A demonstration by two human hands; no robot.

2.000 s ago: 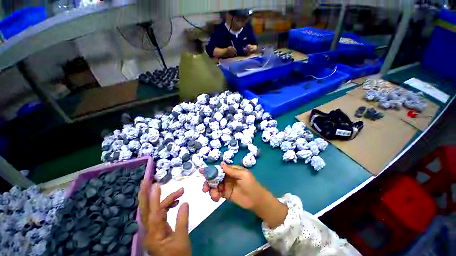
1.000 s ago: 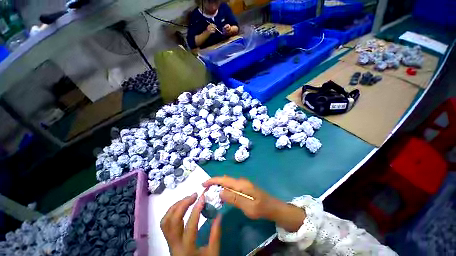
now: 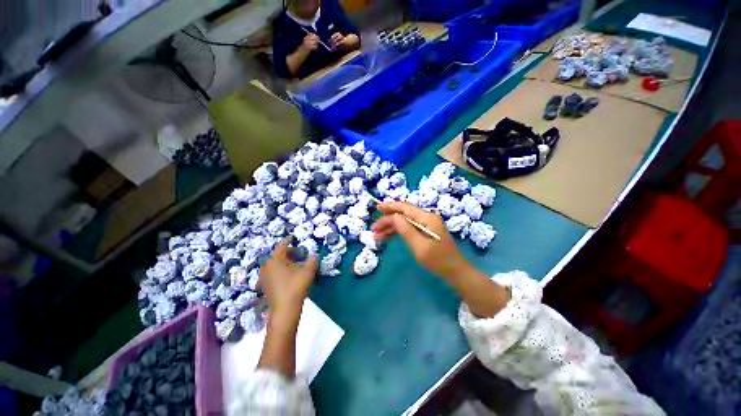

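Observation:
My left hand (image 3: pixel 286 275) is at the near edge of the heap of white ruffled pieces with grey cups (image 3: pixel 276 207). A grey cup (image 3: pixel 298 253) shows between its fingertips; whether a white piece is joined below it is hidden. My right hand (image 3: pixel 424 242) holds a thin pale stick (image 3: pixel 421 228), its fingers reaching over the heap's right part. A pink tray (image 3: pixel 209 366) of grey cups is at the lower left. A white sheet (image 3: pixel 323 337) lies beside it, partly under my left forearm.
A smaller group of white pieces (image 3: pixel 459 203) lies right of the heap. A black item with a white label (image 3: pixel 508 150) lies on brown cardboard (image 3: pixel 597 175). Blue bins (image 3: pixel 390 138) stand behind. A person (image 3: pixel 313 36) works opposite. Red stools (image 3: pixel 678 252) stand at the right.
My left hand has moved forward from the sheet to the heap. My right hand has moved away from it, forward and right, still with the stick. The view has shifted right.

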